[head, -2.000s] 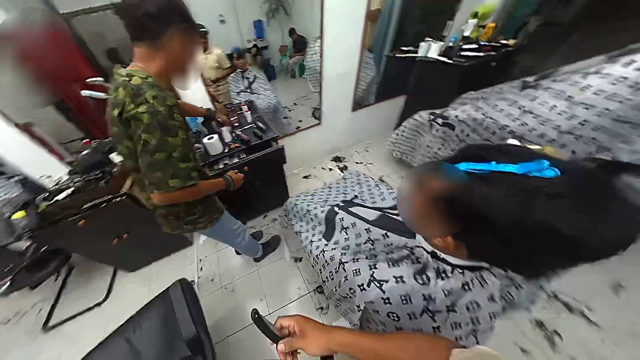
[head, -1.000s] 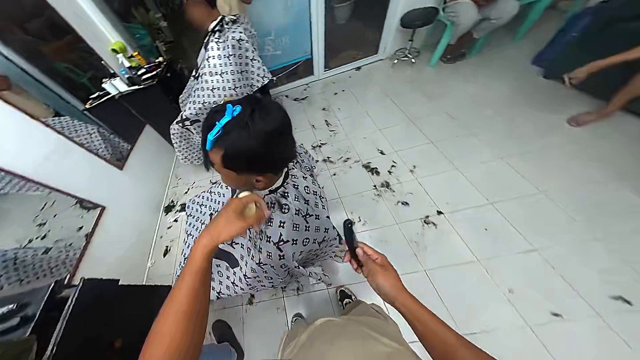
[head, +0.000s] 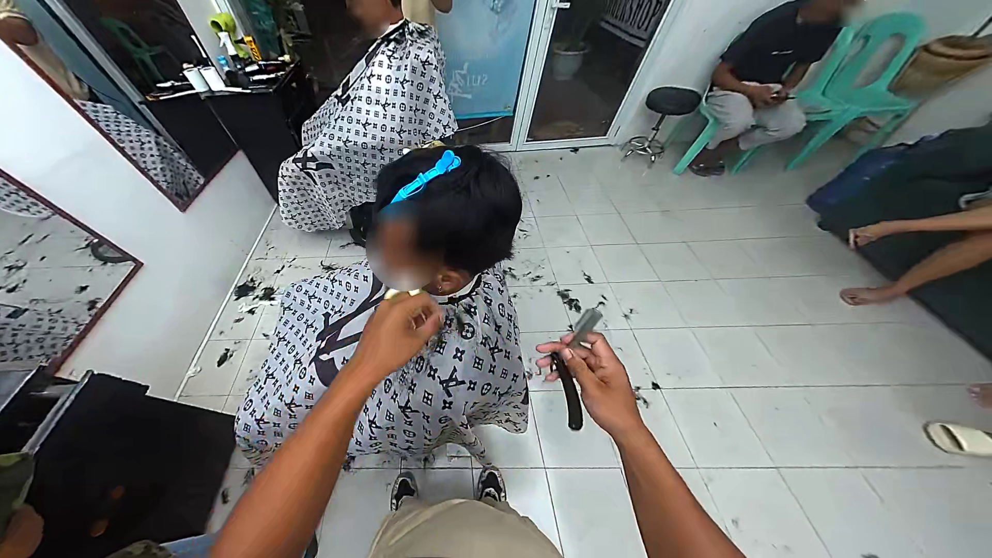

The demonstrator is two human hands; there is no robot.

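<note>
A seated person in a white patterned barber's cape (head: 465, 387) has a blue hair clip (head: 422, 177) in dark hair (head: 473, 209). My left hand (head: 397, 329) is at the person's chin, closed on a small pale object (head: 403, 294) that my fingers mostly hide. To the right of the cape, my right hand (head: 601, 380) holds a straight razor (head: 572, 387) by its pivot. The razor is unfolded, with its grey blade part pointing up and its black handle hanging down, apart from the person.
Behind sits another caped person (head: 380, 116) near a black counter (head: 256, 116) with bottles. A black stool (head: 673, 101) and green plastic chairs (head: 860, 85) stand at back right. Cut hair (head: 570, 300) lies on the tiled floor. A black cabinet (head: 139, 457) is at lower left.
The razor, folded in my right hand a second ago, is now unfolded. The view has swung strongly to the right since two seconds ago. My left hand remains near the seated person's chin since one second ago.
</note>
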